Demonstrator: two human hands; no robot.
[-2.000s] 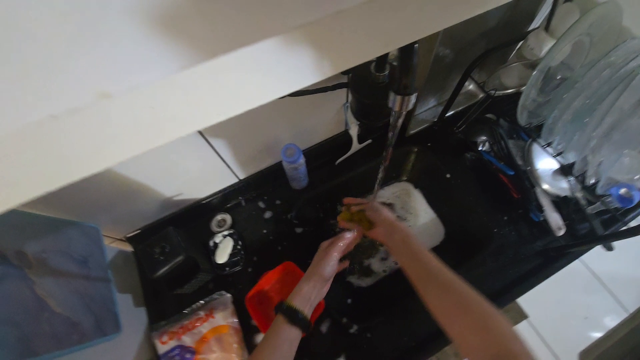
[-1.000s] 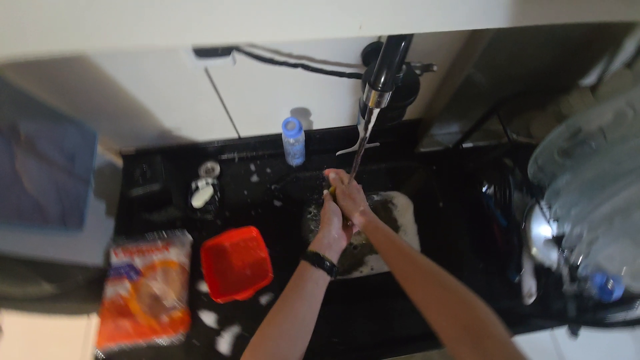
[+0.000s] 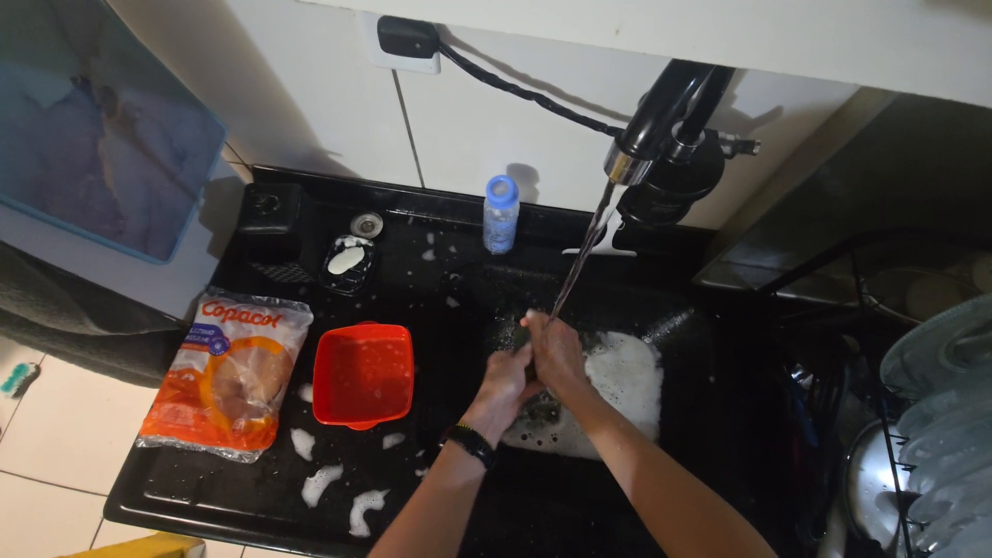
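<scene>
Water runs from the black and chrome faucet [image 3: 632, 159] onto my right hand [image 3: 559, 353]. My left hand [image 3: 504, 387], with a dark band at the wrist, meets it over the sink basin. Something dark and small shows between the hands, mostly hidden by the fingers; what it is cannot be told. White suds [image 3: 632, 380] fill part of the black sink below. To the left on the counter sits a red square plastic container [image 3: 363, 376], beside a plastic food package [image 3: 229, 376]. A bottle with a blue rim [image 3: 501, 215] stands behind the basin.
A soap dish with white soap [image 3: 346, 260], a metal sink strainer [image 3: 366, 225] and a black holder [image 3: 271, 225] are at the back left. A white squeegee-like tool [image 3: 612, 242] lies under the faucet. Glass plates [image 3: 945, 349] and a metal lid [image 3: 880, 480] are at the right.
Both hands stay together at the basin under the running water. The yellowish item seen between the fingers two seconds ago is no longer plainly visible. The view has shifted.
</scene>
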